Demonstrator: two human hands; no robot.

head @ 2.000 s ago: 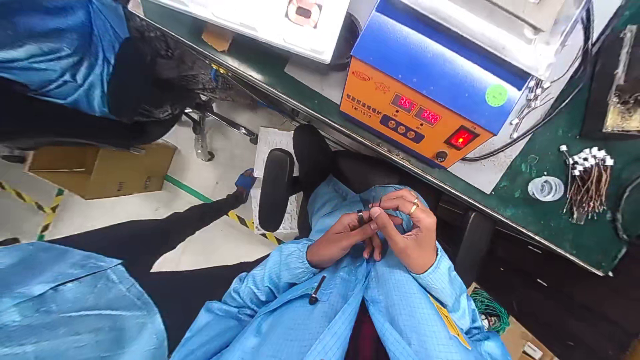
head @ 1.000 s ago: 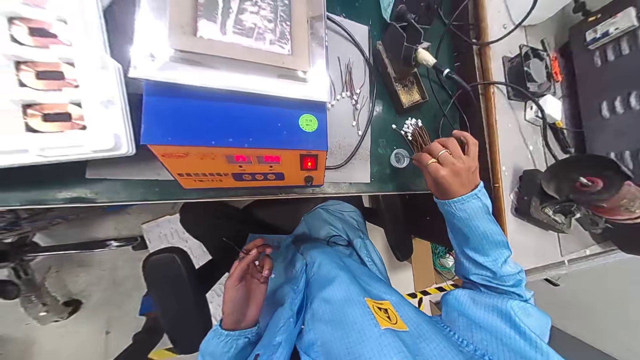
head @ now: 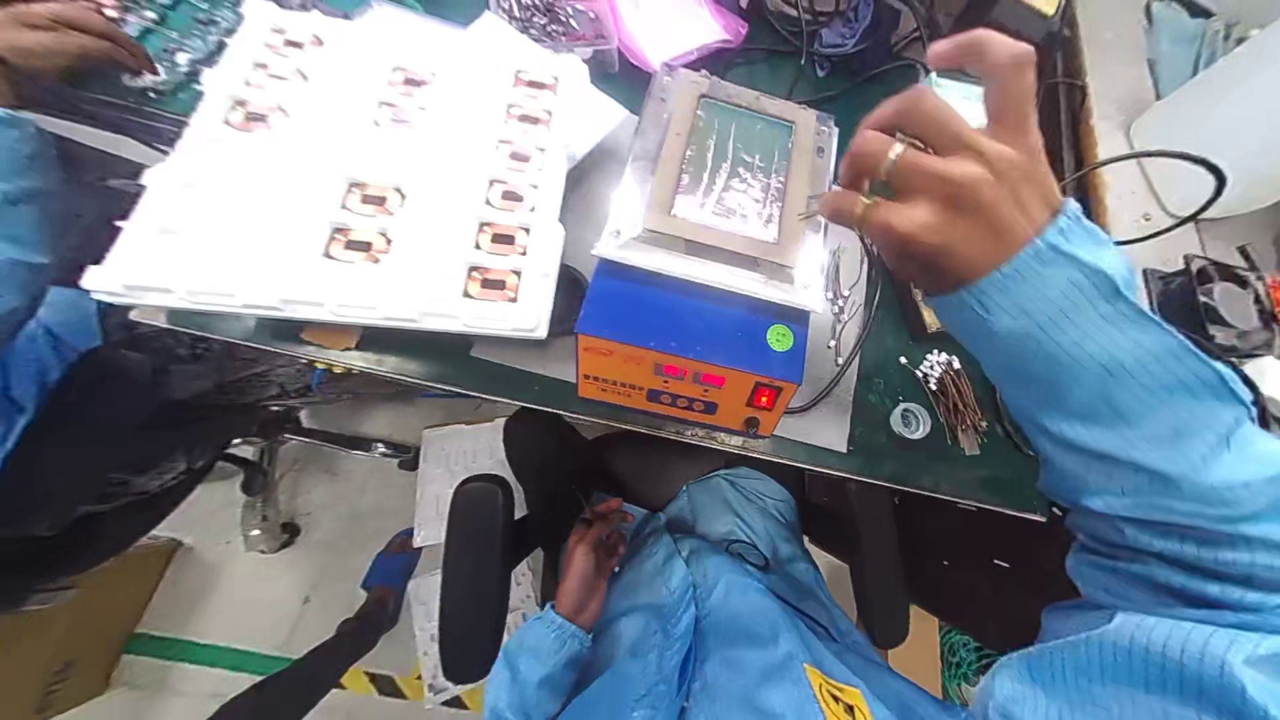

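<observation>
My right hand [head: 950,175] is raised beside the right edge of the solder pot, a blue and orange heated box [head: 690,340] with a shiny, silvery molten surface [head: 735,170] in its top frame. A small thin thing shows at its fingertips; whether they grip it is unclear. Low over my lap, my left hand [head: 597,555] has curled fingers around what looks like a thin dark wire, with a small white spot by the fingers. A bundle of brown wires with white connectors [head: 950,395] lies on the green bench mat beside a small clear round container [head: 910,420].
White trays with copper coils [head: 360,245] stand left of the pot. More loose wires [head: 838,300] lie on paper at its right, near a black cable. A co-worker's hand [head: 70,45] is at the upper left. A chair armrest [head: 477,580] stands beside my left hand.
My right hand has moved from the wire bundle to beside the top of the solder pot. Two seconds ago both hands were together over my lap. The view has shifted strongly.
</observation>
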